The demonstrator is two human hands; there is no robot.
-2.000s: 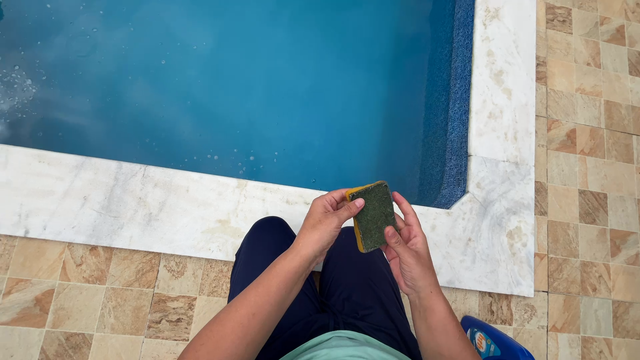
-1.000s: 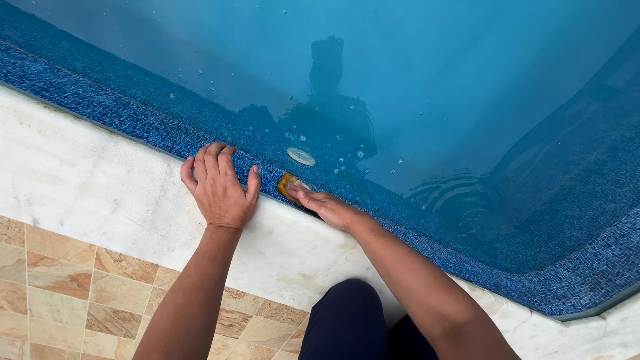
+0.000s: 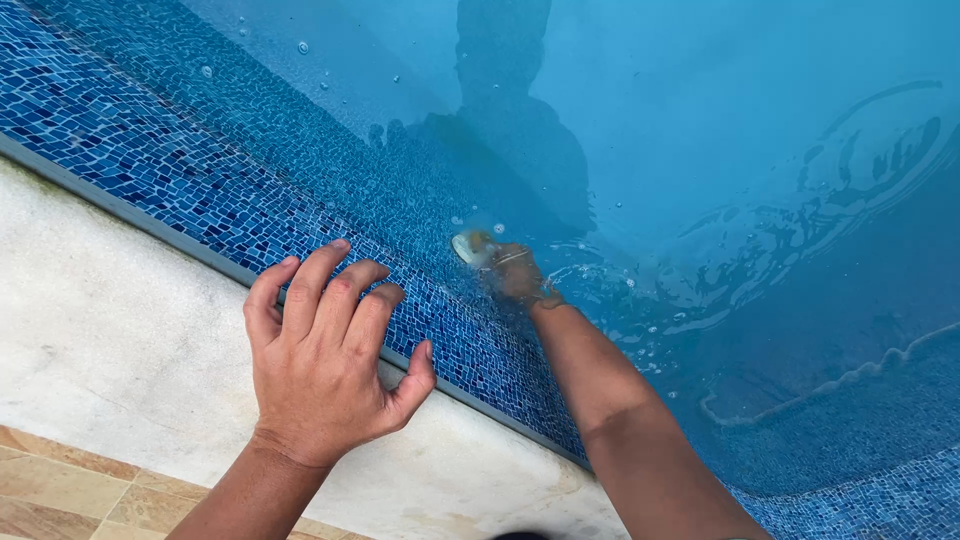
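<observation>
My left hand [image 3: 330, 345] rests on the edge of the white marble coping [image 3: 135, 322], its fingers spread and hanging over the blue mosaic tile wall [image 3: 225, 202]. Below the water surface is my right hand [image 3: 517, 274], blurred by ripples, near the tiled wall. A yellowish patch at its fingertips looks like the sponge [image 3: 480, 240], though the water blurs its outline. Right beside it is a pale oval fitting [image 3: 466, 249] on the pool wall.
Pool water [image 3: 675, 135] with ripples, bubbles and a dark reflection fills the upper right. The tiled wall curves around at the lower right. Beige and brown floor tiles [image 3: 60, 480] lie behind the coping at lower left.
The sponge was held in both hands above my lap, then my right hand had it at the tile edge. Now my right hand is underwater. The view has shifted strongly toward the pool wall.
</observation>
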